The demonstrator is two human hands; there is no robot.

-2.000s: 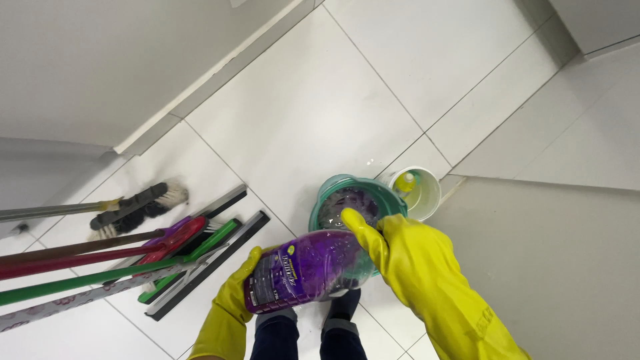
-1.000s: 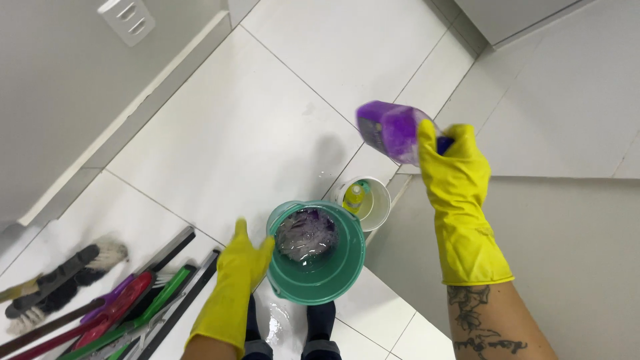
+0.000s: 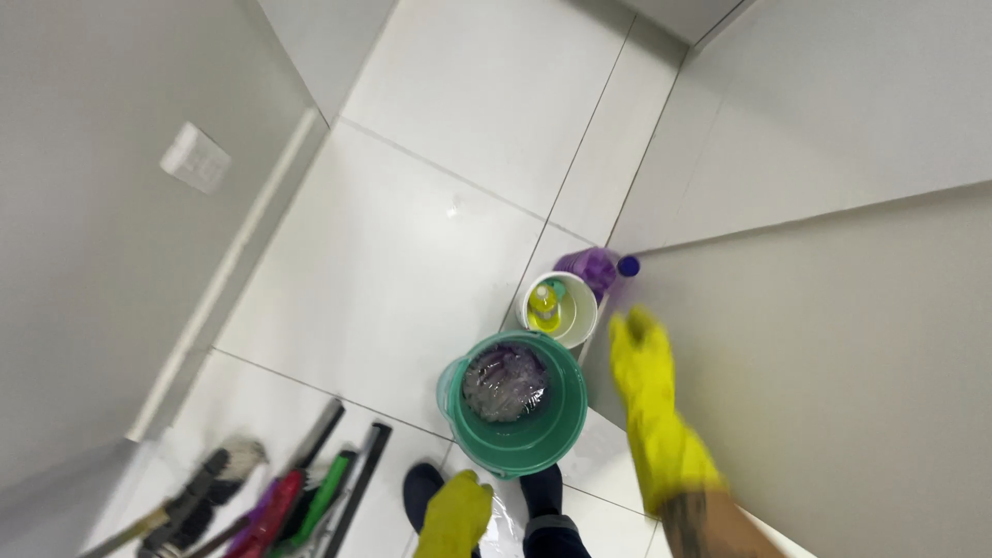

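Note:
A green plastic bucket (image 3: 562, 418) stands on the floor in front of my feet, with liquid and a soaked, greyish-purple mass (image 3: 505, 381) inside it. My left hand (image 3: 456, 511), in a yellow rubber glove, is just below the bucket's rim; no object shows in it. My right hand (image 3: 640, 353), gloved too and blurred, is right of the buckets with nothing visible in it. Past its fingers a purple plastic bottle with a dark blue cap (image 3: 590, 267) is beside a white bucket (image 3: 587, 314). A bottle of yellow liquid (image 3: 544, 306) sits in that white bucket.
At the lower left lie a brush head (image 3: 198, 496), a red-headed tool (image 3: 271, 515), a green-headed one (image 3: 325, 492) and a squeegee (image 3: 360, 484). A wall with a socket plate (image 3: 196, 158) rises at left, a light panel (image 3: 814, 333) at right. My feet are beside the green bucket.
The purple bottle, held in my right hand a second ago, is now beside the white bucket, let go. My left hand has moved from the green bucket's left side to below it.

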